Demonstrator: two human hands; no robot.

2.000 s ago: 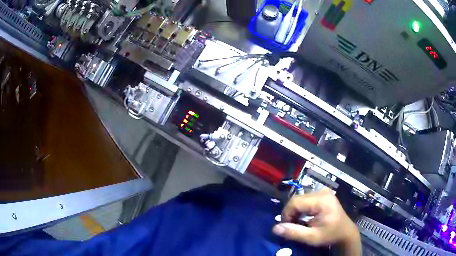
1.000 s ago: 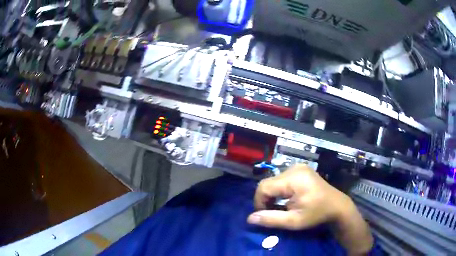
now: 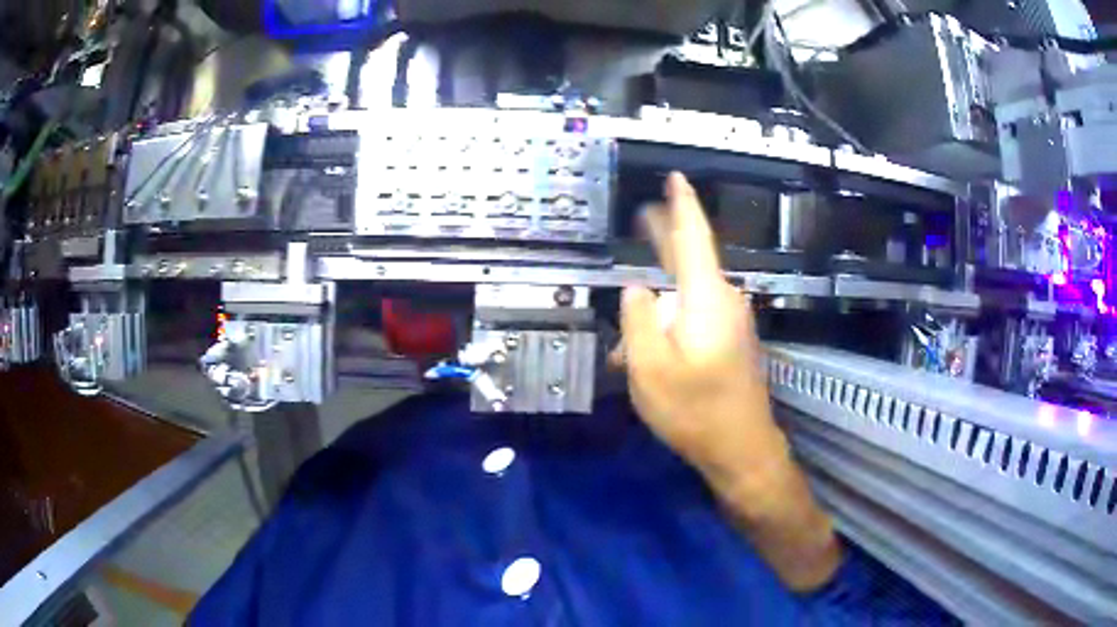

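Observation:
A silver carrier fixture [image 3: 484,184] with rows of round nests lies on the conveyor track [image 3: 735,265] in front of me. My right hand [image 3: 698,337] reaches up from the lower right, just right of the fixture and apart from it. Its fingers point forward over the dark gap of the track, somewhat blurred, with the thumb side apart. I see nothing held in it. My left hand is not in view.
Silver pneumatic units [image 3: 535,367] line the front edge, one with a bright blue fitting. A red bin [image 3: 417,328] sits below the rails. A slotted duct [image 3: 955,423] runs along the right. An orange-brown guard door [image 3: 86,453] is at lower left. A blue tray is cut off at the top.
The view has turned and shifted right along the track. The carrier fixture now shows on the track. My right hand has gone from curled near my body to reaching forward with fingers extended.

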